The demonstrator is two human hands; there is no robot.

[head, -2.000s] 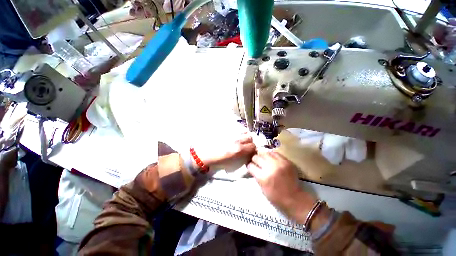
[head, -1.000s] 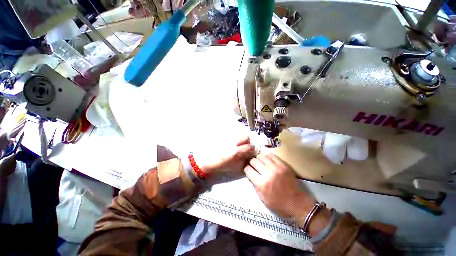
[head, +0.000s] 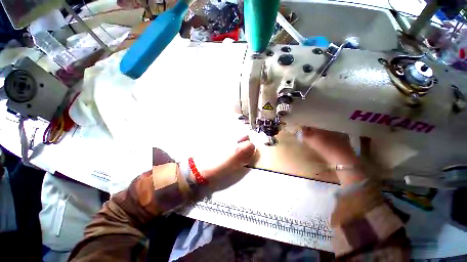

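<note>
The off-white HIKARI sewing machine point(head: 333, 89) stands at the right. Its presser foot and needle point(head: 269, 130) are above the tan bed point(head: 287, 158). My left hand point(head: 236, 157) is just left of the needle, fingers curled on overexposed white cloth at the bed's edge; the grip is washed out. My right hand point(head: 327, 146) reaches under the machine arm, right of the needle, and is blurred. Something white is at its fingertips, where white pieces lay; whether it is gripped cannot be told. A large white cloth pile point(head: 158, 102) lies left of the machine.
A blue paddle point(head: 153, 41) and a green cone point(head: 260, 25) hang over the back. A neighbouring machine point(head: 33, 87) and orange-red loops point(head: 59, 128) are at left. Ruler markings point(head: 266, 219) run along the front edge. White cloth point(head: 69, 212) is below the table.
My right hand has left the needle front and moved right, under the machine arm. My left hand stays near the needle, slightly lower left in view. The view has shifted a little.
</note>
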